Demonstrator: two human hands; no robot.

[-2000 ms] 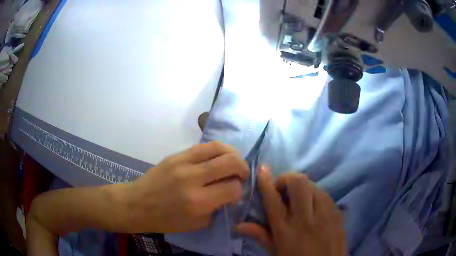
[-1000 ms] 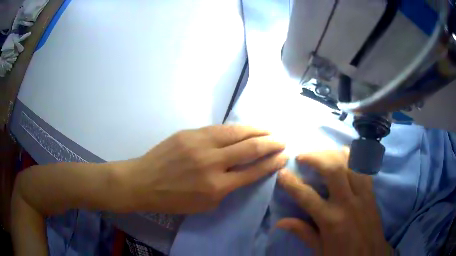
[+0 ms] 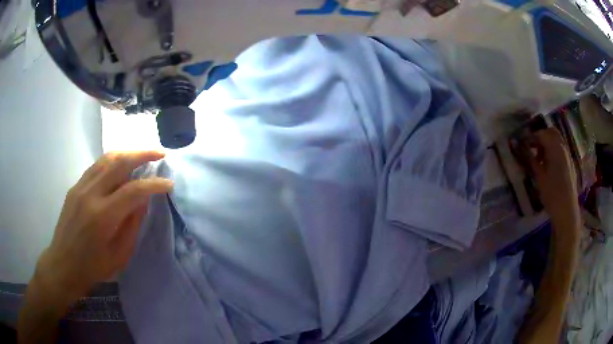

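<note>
The light blue garment point(image 3: 289, 195) lies spread under the sewing machine head point(image 3: 235, 23) and over the table's front edge. Its cuff point(image 3: 433, 208) lies on the right side of the heap. My left hand point(image 3: 107, 215) rests on the garment's left part below the dark grey knob point(image 3: 177, 126), fingers apart, fingertips on the cloth. The needle area is lost in lamp glare. My right hand point(image 3: 548, 161) is far right, off the garment, at a dark, narrow object or slot on the table; its fingers are blurred and I cannot tell whether they hold anything.
The machine body crosses the top, with a dark panel point(image 3: 571, 57) at the upper right. The grey ruler edge point(image 3: 94, 306) shows at lower left. More blue cloth point(image 3: 494, 289) hangs below the table at right. Pale cloth point(image 3: 591, 289) lies at the far right.
The view has swung to the right. My right hand has left the cloth near the needle and moved far right. My left hand remains at the cloth, with its fingers more spread.
</note>
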